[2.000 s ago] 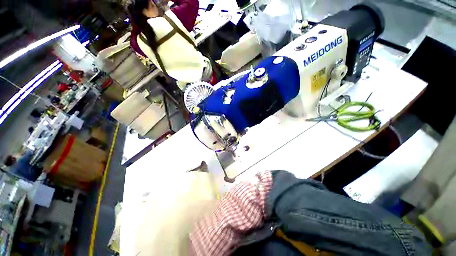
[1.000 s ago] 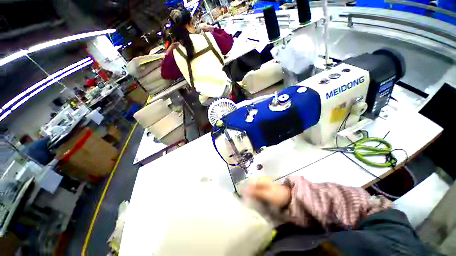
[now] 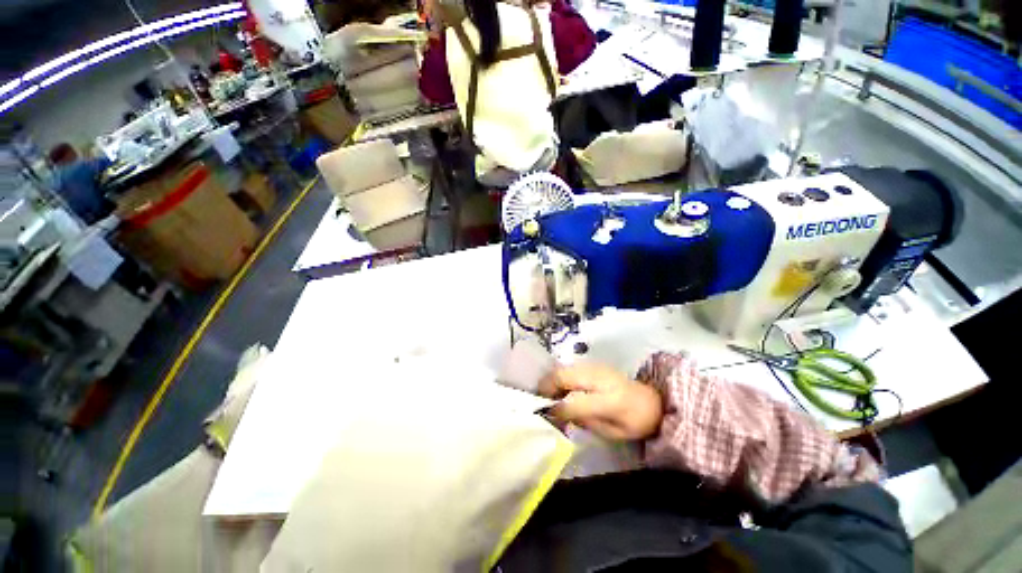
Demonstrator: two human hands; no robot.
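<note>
My right hand (image 3: 603, 401), in a pink checked sleeve, is just in front of the needle area (image 3: 551, 325) of the blue and white sewing machine (image 3: 672, 252). Its fingers pinch a small pale strip (image 3: 525, 367). A beige panel (image 3: 415, 492) with yellow edge binding (image 3: 536, 500) lies over the table's front edge, its upper corner close under my fingers. Whether the fingers also hold the panel cannot be told. My left hand is not visible.
Green-handled scissors (image 3: 832, 381) lie on the white table (image 3: 370, 336) right of the needle, with dark thread around them. Another beige piece (image 3: 168, 509) hangs at the lower left. A person (image 3: 504, 84) sits beyond the machine, near stacked beige pieces (image 3: 375, 196). A white fan (image 3: 538, 202) is at the machine's end.
The view has turned, so the machine sits further right. My right hand now shows a pale strip at its fingertips. More of the panel's yellow edge shows.
</note>
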